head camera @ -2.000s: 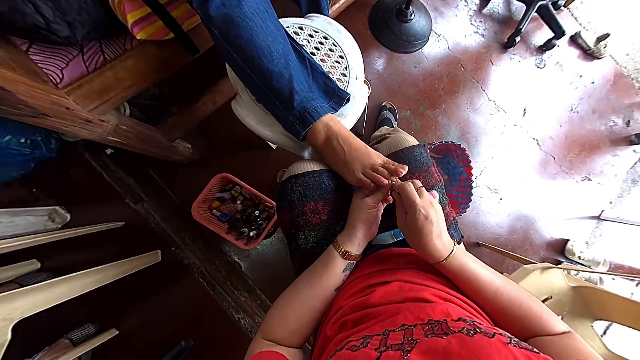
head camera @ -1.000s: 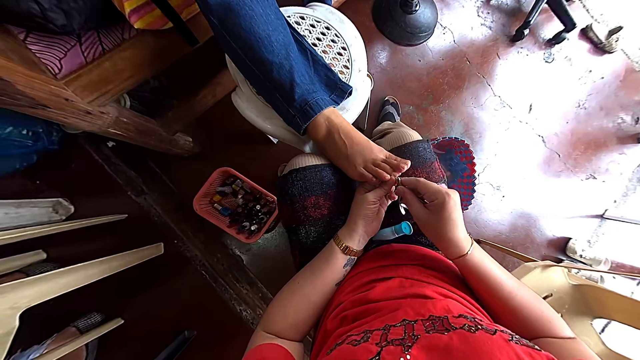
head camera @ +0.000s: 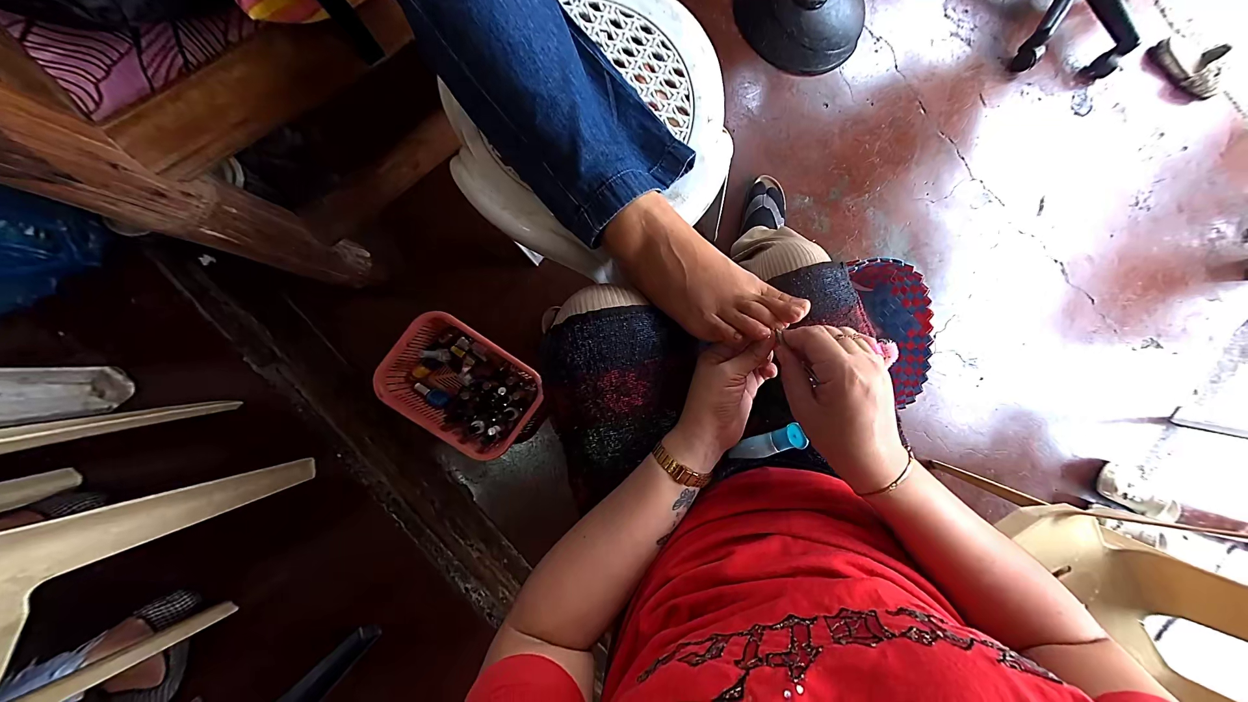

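Observation:
Another person's bare foot (head camera: 697,278), below a blue jeans leg (head camera: 561,107), rests over my lap. My left hand (head camera: 726,390) has its thumb and fingers closed on the toes from below. Against the same toes, my right hand (head camera: 843,395) grips a small thin metal tool (head camera: 809,372), its kind too hidden to name. A bit of pink material (head camera: 885,351) shows beside my right fingers. Between my wrists a clear tube or bottle with a light blue cap (head camera: 775,442) lies on my lap, on a dark striped cloth (head camera: 609,385).
A pink plastic basket (head camera: 390,380) of small bottles stands left of my knee. Ahead is a white plastic stool (head camera: 712,117) with a lattice seat. A wooden bench (head camera: 244,219) is at upper left, a black round base (head camera: 801,39) at the top, a cream plastic chair (head camera: 1121,575) at right.
My right hand has shifted and turned beside the toes, and pink material now shows by its fingers. The foot and my left hand stay together.

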